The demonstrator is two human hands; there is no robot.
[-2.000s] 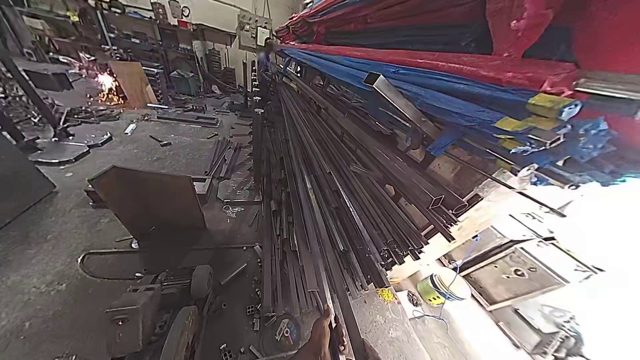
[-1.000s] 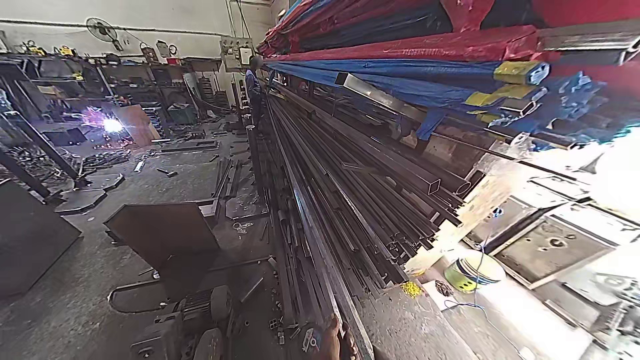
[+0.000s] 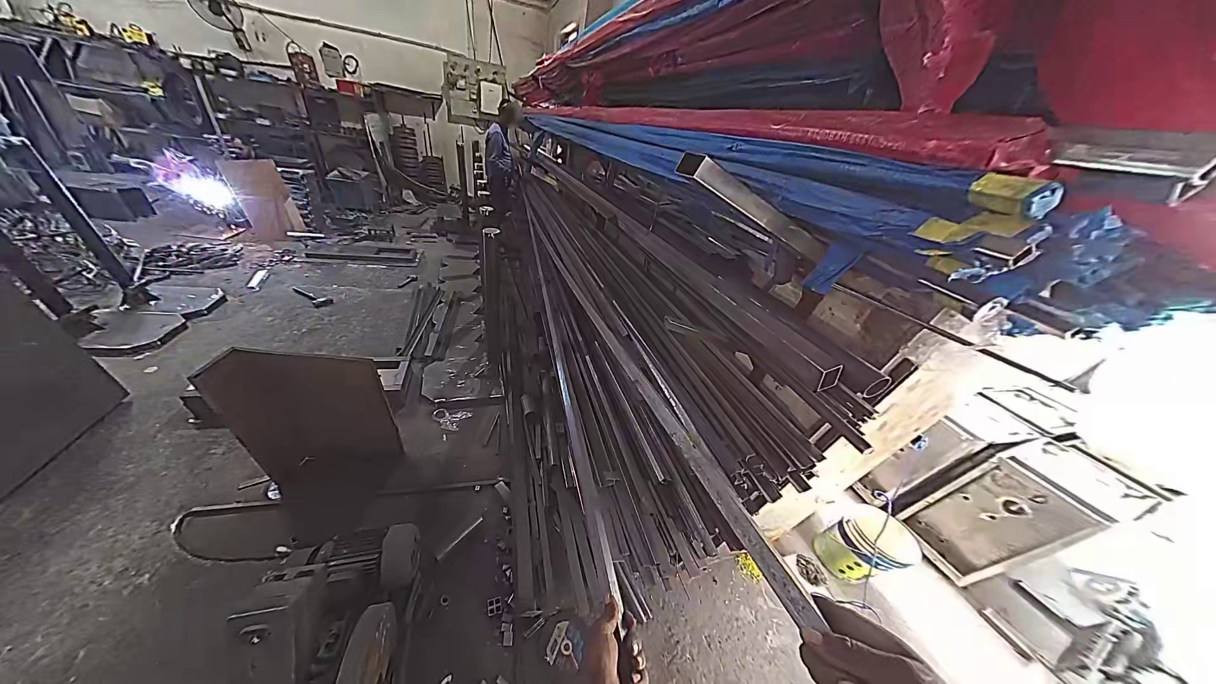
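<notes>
Two long metal bars end in my hands at the bottom of the head view. My left hand [image 3: 613, 648] is closed round the near end of the left metal bar [image 3: 581, 475]. To its right, my right hand [image 3: 855, 646] grips the end of the right metal bar [image 3: 698, 456], which slants up and away to the left. The bars spread apart towards me over a rack of long steel tubes and bars [image 3: 655, 513]. Their far ends are lost among the stock.
Plastic-wrapped tubes [image 3: 855, 199] lie above on the right, near an open square tube [image 3: 731, 190]. A motor-driven machine [image 3: 323, 598], a brown panel [image 3: 304, 408] and a bucket [image 3: 869, 541] stand low down. Another person [image 3: 499, 152] is at the rack's far end; bright sparks [image 3: 204, 190] show left.
The two bar ends, close together earlier, are now wide apart. My right hand has come into clear view at the right with one bar. The view has shifted somewhat.
</notes>
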